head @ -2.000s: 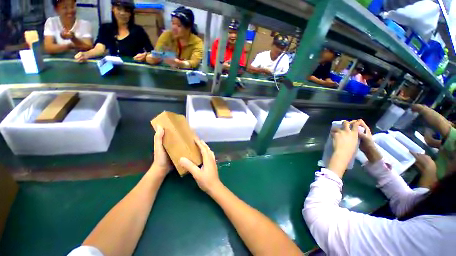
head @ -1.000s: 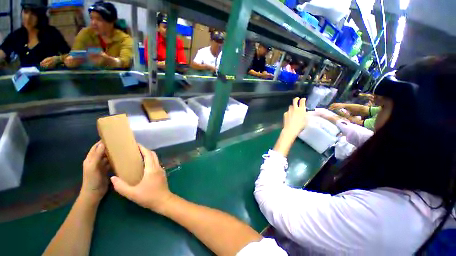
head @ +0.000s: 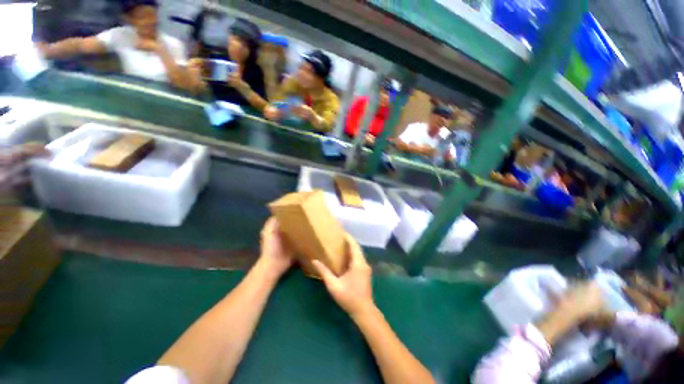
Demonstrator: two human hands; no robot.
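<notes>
A small closed brown cardboard box (head: 313,231) is held tilted above the green bench top (head: 187,307), in front of the conveyor. My left hand (head: 276,249) holds its left side. My right hand (head: 351,279) holds its lower right side, with the thumb on the near face. Beyond it, a white foam tray (head: 367,225) stands on the conveyor belt (head: 251,184) with a small brown box (head: 348,192) lying on top. A larger-looking foam tray (head: 124,187) at the left also bears a brown box (head: 122,152).
Brown cardboard (head: 22,262) stands at the left edge. Another foam tray (head: 450,232) is behind a slanted green post (head: 480,161). At right, a neighbour's blurred hands (head: 574,307) are by a white foam block (head: 525,296). A blurred hand shows at far left. People sit across the line.
The view has swung back left, bringing the left foam tray and cardboard into sight. Both hands still hold the box. The neighbour's hands are now lower, by the foam.
</notes>
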